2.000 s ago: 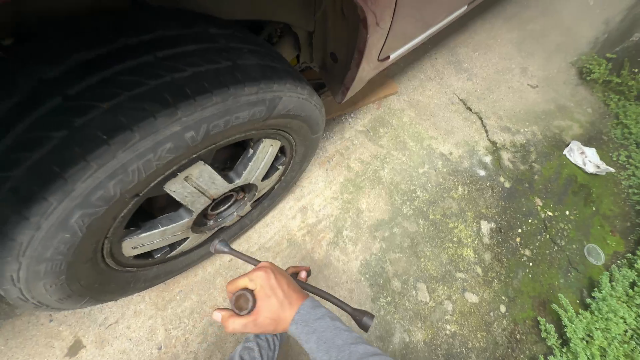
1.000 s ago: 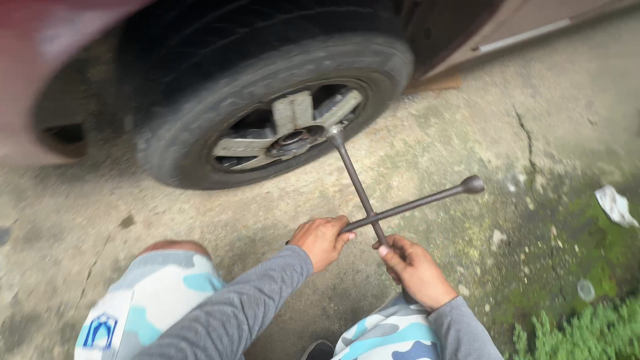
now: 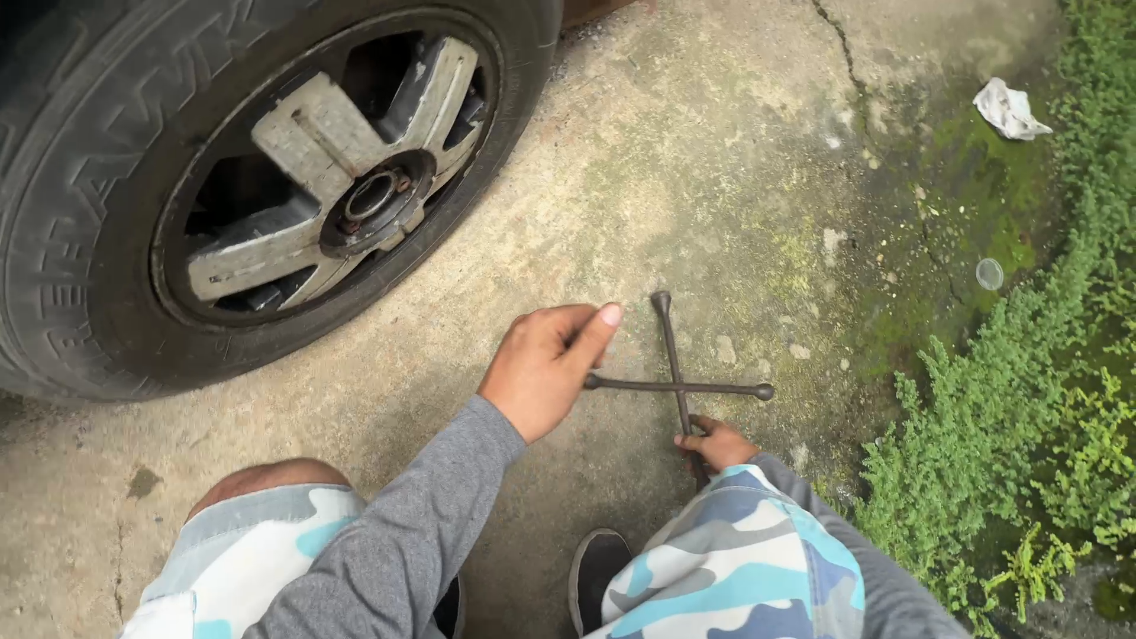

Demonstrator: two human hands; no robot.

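Observation:
My right hand (image 3: 717, 442) grips the lower arm of a four-way lug wrench (image 3: 679, 355), low over the concrete to the right of the wheel. My left hand (image 3: 550, 364) is raised between the wheel and the wrench, thumb against the curled fingers; whether something small is pinched in it cannot be told. One socket end of the wrench shows just beside that hand. At the upper left is the car's tire (image 3: 115, 222) with its worn alloy wheel (image 3: 324, 142); the hub centre (image 3: 371, 197) is exposed and the wrench is apart from it.
My knees in camouflage-patterned shorts (image 3: 737, 550) and a dark shoe (image 3: 599, 568) are at the bottom. Cracked concrete ground (image 3: 603, 222) lies beside the wheel. Low green plants (image 3: 976, 444) line the right edge, near a crumpled white scrap (image 3: 1010, 109) and a clear round lid (image 3: 990, 274).
The wrench has come away from the wheel, where its socket was one second ago. My left hand has let go of it, while my right hand still holds it.

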